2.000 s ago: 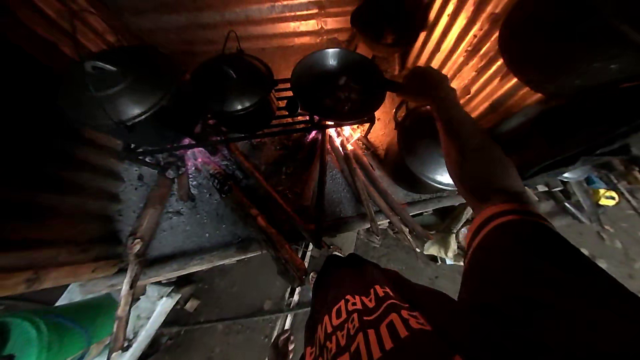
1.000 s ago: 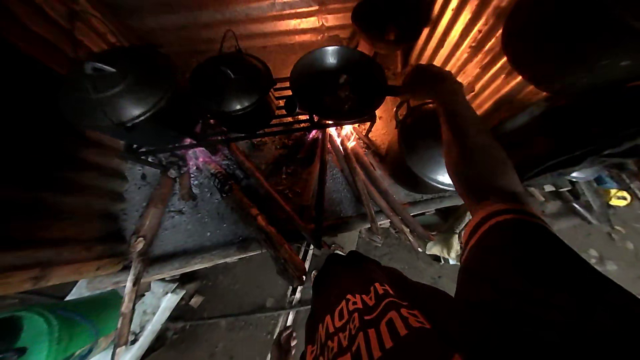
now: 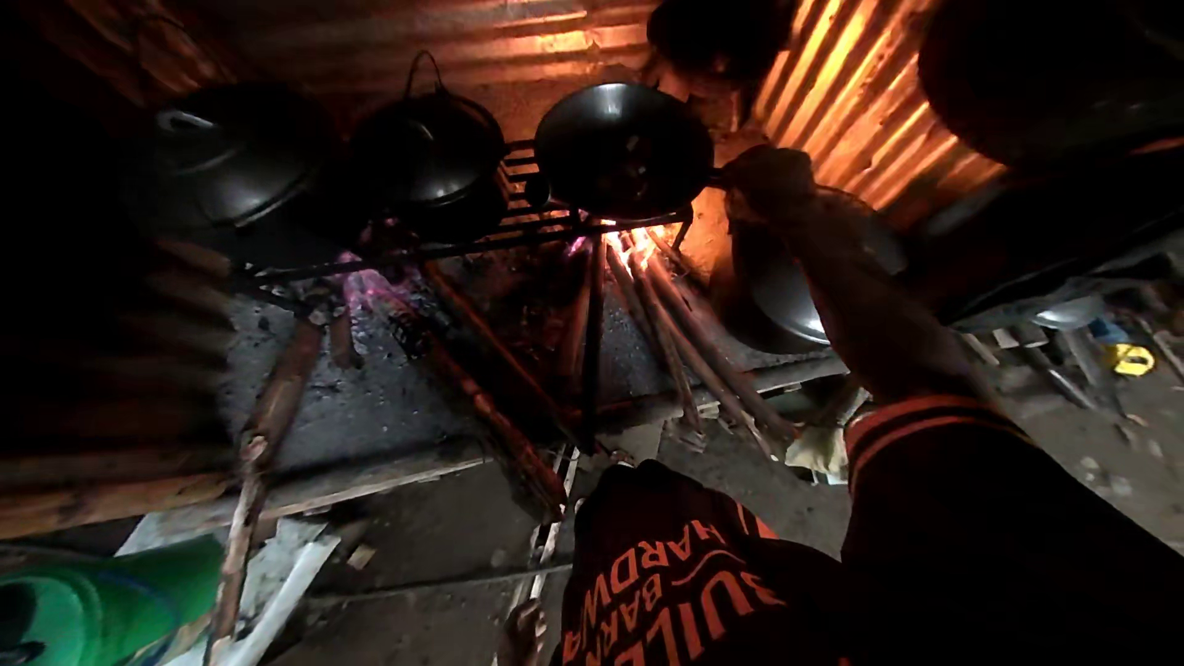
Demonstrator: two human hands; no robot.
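My right hand [image 3: 770,183] is closed around the handle of a dark pan [image 3: 624,153], which sits over the right side of a metal grate [image 3: 518,227]. A few small pieces lie in the pan, too dark to name. Flames [image 3: 638,248] burn under it among long firewood sticks [image 3: 689,333]. Left of the pan stands a lidded pot [image 3: 430,153] with a raised wire handle. Low in the view, a blurred, dim hand, seemingly my left hand [image 3: 524,631], is beside a thin pale pole; whether it grips anything is unclear.
A large lidded pot [image 3: 231,162] stands at the far left. Another metal pot [image 3: 786,287] is beneath my right forearm. Corrugated metal sheets [image 3: 860,102] wall the hearth. Burning wood [image 3: 481,398] juts over its front edge. A green plastic container [image 3: 111,592] lies at the lower left.
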